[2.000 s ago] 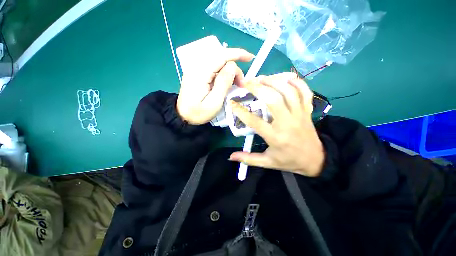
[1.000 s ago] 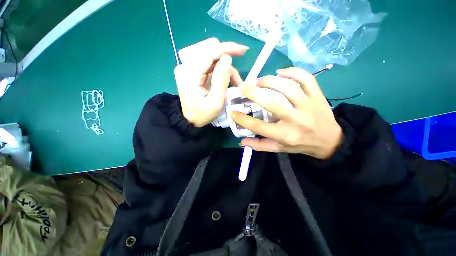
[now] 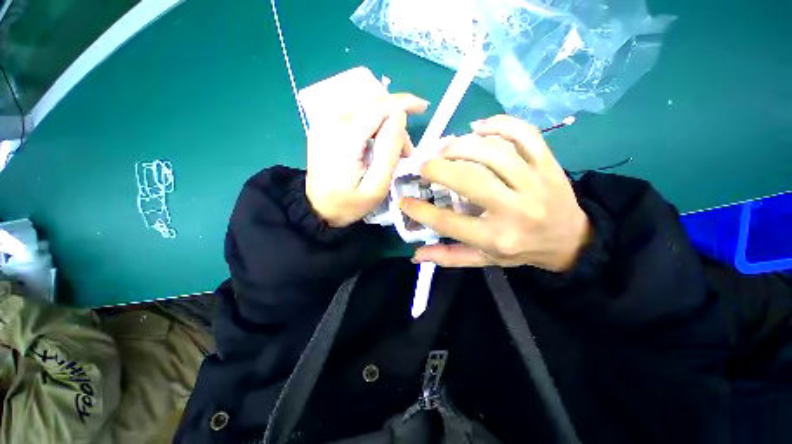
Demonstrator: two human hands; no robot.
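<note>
A white camera housing [image 3: 412,227] is held over the bench, its open cavity facing up with dark and metallic parts inside. My right hand [image 3: 512,204] grips it from the right, fingers across the opening. My left hand [image 3: 354,160] is around its left side, by a white squarish block [image 3: 334,94]. One white antenna [image 3: 452,95] points up toward the bag; another white stick end [image 3: 423,293] points down. A thin black wire [image 3: 603,167] and a red wire with a small tip [image 3: 558,126] stick out beyond my right hand. My fingers hide much of the housing.
A clear plastic bag [image 3: 556,61] of whitish loops lies at the top. Tangled white loops [image 3: 155,195] lie on the green bench [image 3: 234,113] at left. White parts [image 3: 26,251] sit at the left edge, a blue bin [image 3: 760,238] at right. A person's khaki sleeve [image 3: 69,364] shows lower left.
My right hand has shifted up and turned on the housing since the earliest frame, covering more of the wires. My left hand has moved only slightly.
</note>
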